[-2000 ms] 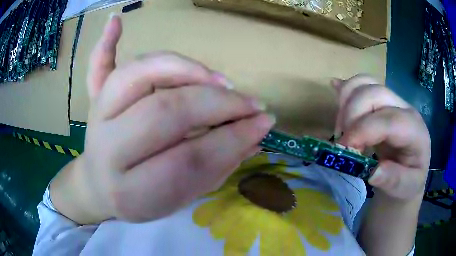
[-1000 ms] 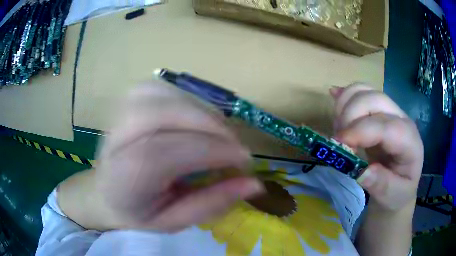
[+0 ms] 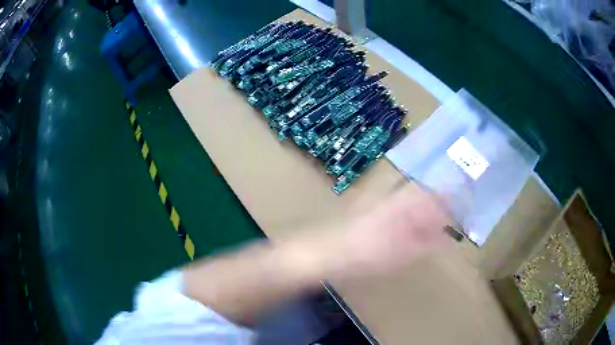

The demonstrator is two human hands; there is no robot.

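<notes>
My left hand (image 3: 415,219) is strongly blurred over the cardboard, with its forearm coming from the lower left. Whether it holds anything cannot be made out. A small dark piece (image 3: 453,233) lies on the cardboard just right of the hand, at the edge of the labelled plastic bag (image 3: 502,162). The board stack (image 3: 310,101), a dense row of green and black boards, lies on the cardboard sheet (image 3: 236,148) beyond the hand. My right hand is out of the picture.
An open carton (image 3: 506,306) with small brass-coloured parts (image 3: 563,276) is at the lower right. A blue stool (image 3: 131,50) stands at the upper left, near yellow-black floor tape (image 3: 158,185). A green surface (image 3: 431,44) runs behind the bench.
The view has swung left onto the board stack. My left hand has moved away from the lit board. That board and my right hand have left the picture.
</notes>
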